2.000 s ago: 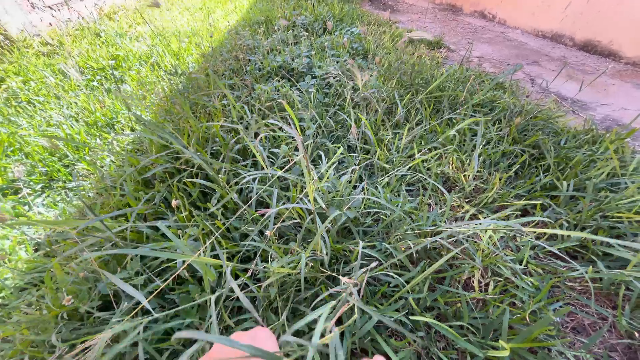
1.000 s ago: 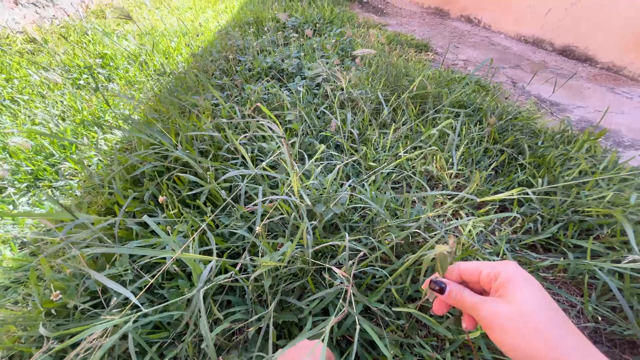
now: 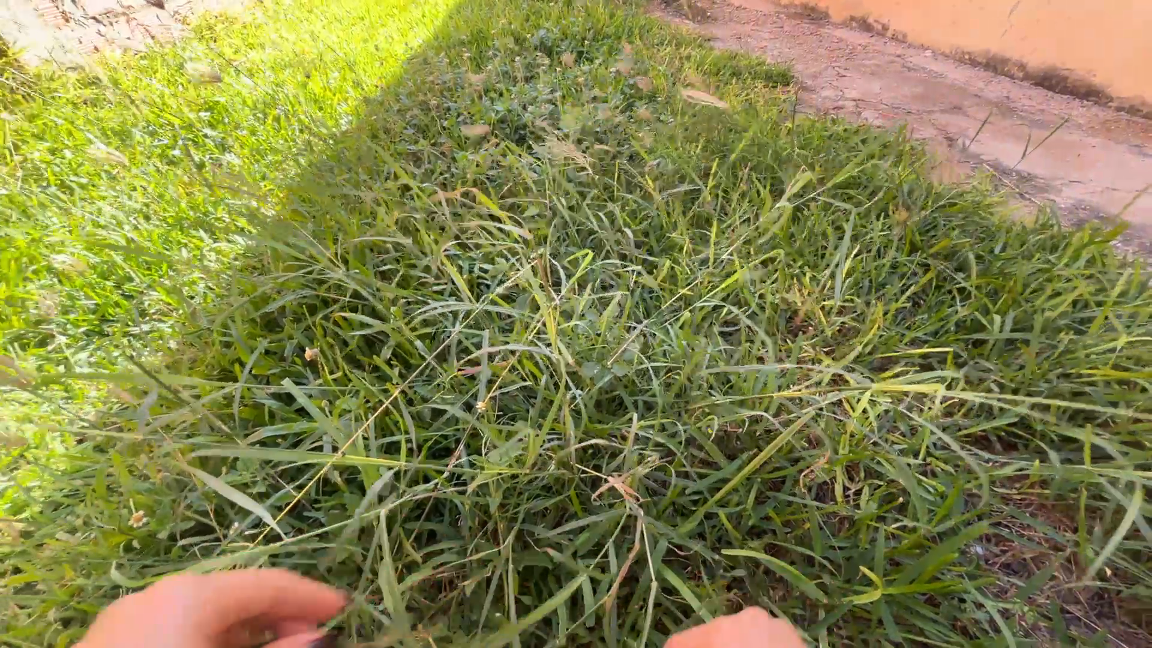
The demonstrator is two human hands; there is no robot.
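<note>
Long green grass (image 3: 558,378) mixed with low leafy weeds fills the middle of the head view. At the lower left edge my left hand (image 3: 220,607) shows in part, blurred, its fingers curled low over the grass; whether anything is between them is hidden. Only a small part of my right hand (image 3: 738,630) shows at the bottom edge, right of centre, close to the blades; its fingertips are out of sight. A dry, pale brown blade (image 3: 619,488) lies among the green between and above the two hands.
A rough concrete strip (image 3: 886,85) runs along the upper right beside an orange wall (image 3: 1062,40). Sunlit grass (image 3: 135,198) covers the left side. Bare soil with dry stalks (image 3: 1044,540) shows at the lower right.
My right hand, which held a small bit of plant matter at the lower right a second ago, has drawn down and left to the bottom edge. My left hand now shows more, farther left.
</note>
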